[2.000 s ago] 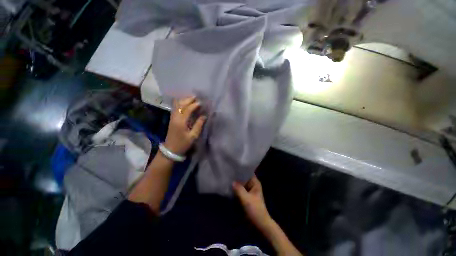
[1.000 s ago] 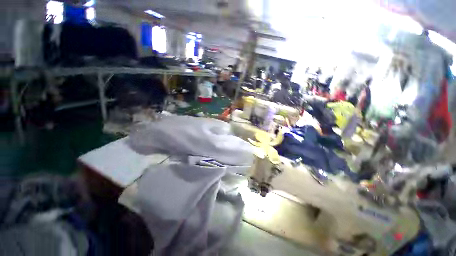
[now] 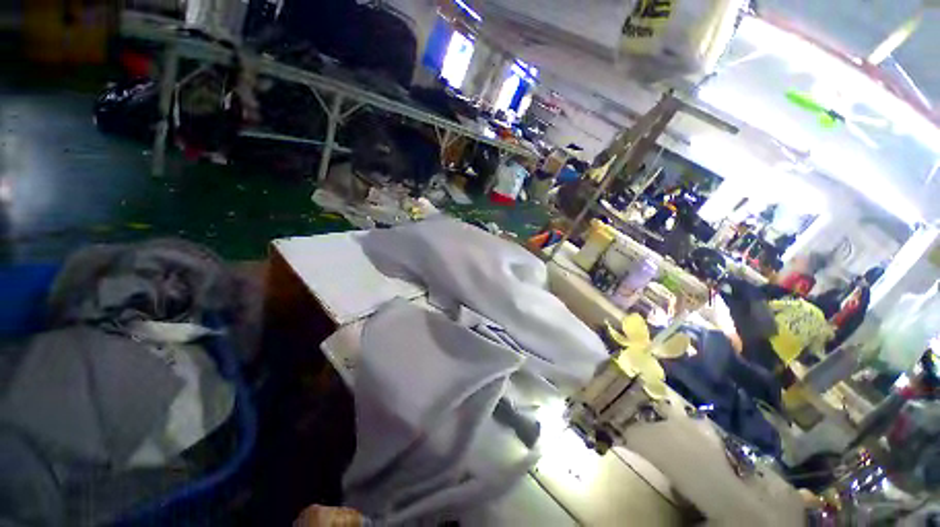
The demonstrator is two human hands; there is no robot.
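Note:
Grey fabric [image 3: 433, 401] lies bunched over the white sewing table [image 3: 335, 270] and hangs over its front edge, left of the machine's needle area. The cream sewing machine [image 3: 685, 463] stands at the lower right, its lamp lighting the bed. A yellow petal-shaped peel [image 3: 647, 353] sits on the machine head. A small part of a hand [image 3: 328, 516] shows at the bottom edge, just below the fabric; it is cut off, and I cannot tell which hand it is or what it holds. No other hand is in view.
A blue tub [image 3: 247, 422] of grey pieces [image 3: 88, 396] stands at the lower left. Dark navy cloth [image 3: 722, 376] lies behind the machine. A long table [image 3: 299, 77] with dark piles stands across the green floor [image 3: 82, 206]. Further machines and cloth fill the right background.
The view has swung up from the work to the factory floor, then turned left, bringing the blue tub into view. Both hands, earlier on the grey fabric, have left view except for one cut-off part.

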